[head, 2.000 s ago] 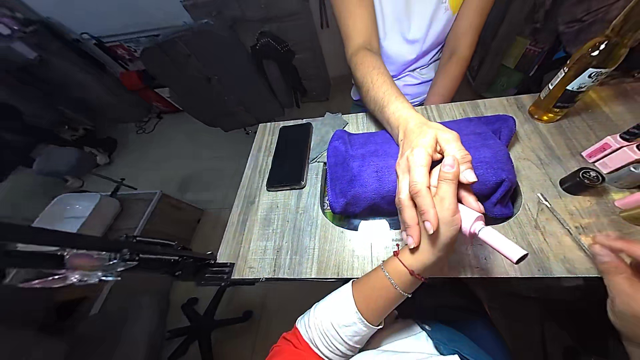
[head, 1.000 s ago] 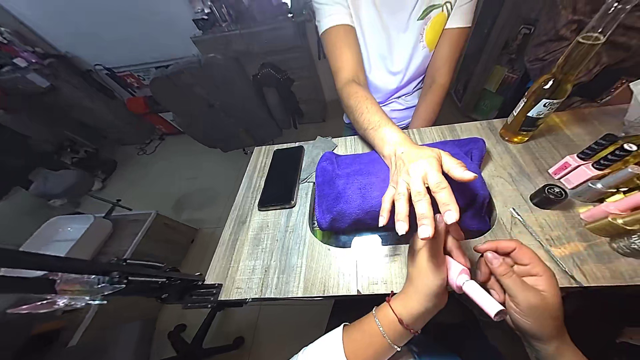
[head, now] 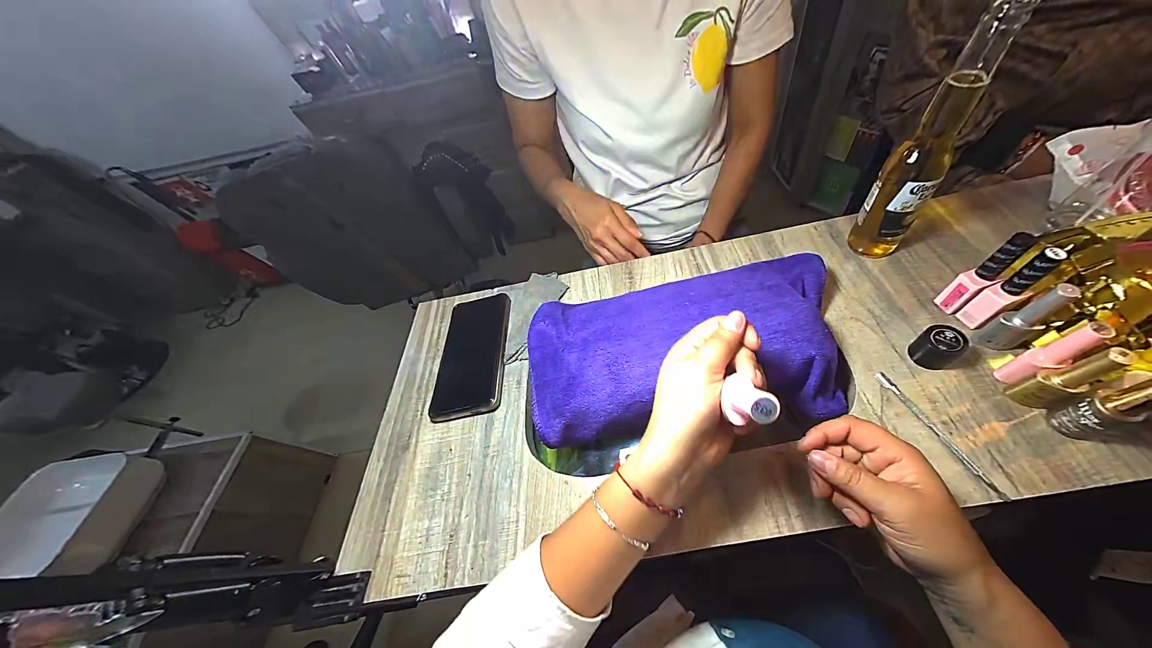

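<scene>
My left hand point(head: 697, 396) is raised over the near edge of a purple towel roll point(head: 648, 333) and grips a pink nail polish bottle point(head: 749, 403), seen nearly end-on. My right hand point(head: 886, 481) hovers at the table's near edge, right of the bottle, thumb and fingertips together; whether something thin is between them cannot be told. A metal cuticle pusher point(head: 940, 435) lies just beyond it. Across the table sits a person in a white T-shirt point(head: 630, 117), their hand point(head: 607, 229) near their lap, off the towel.
On the wooden table point(head: 423, 513), a smartphone point(head: 470, 357) and a grey cloth point(head: 538, 292) lie left of the towel. A glass beer bottle point(head: 913, 171) stands at the back right. Several polish bottles point(head: 1053, 351) and a round black cap point(head: 938, 346) are on the right.
The other person's hand has gone from the towel to near their lap. My left hand, earlier under that hand, is now over the towel's edge with the pink bottle.
</scene>
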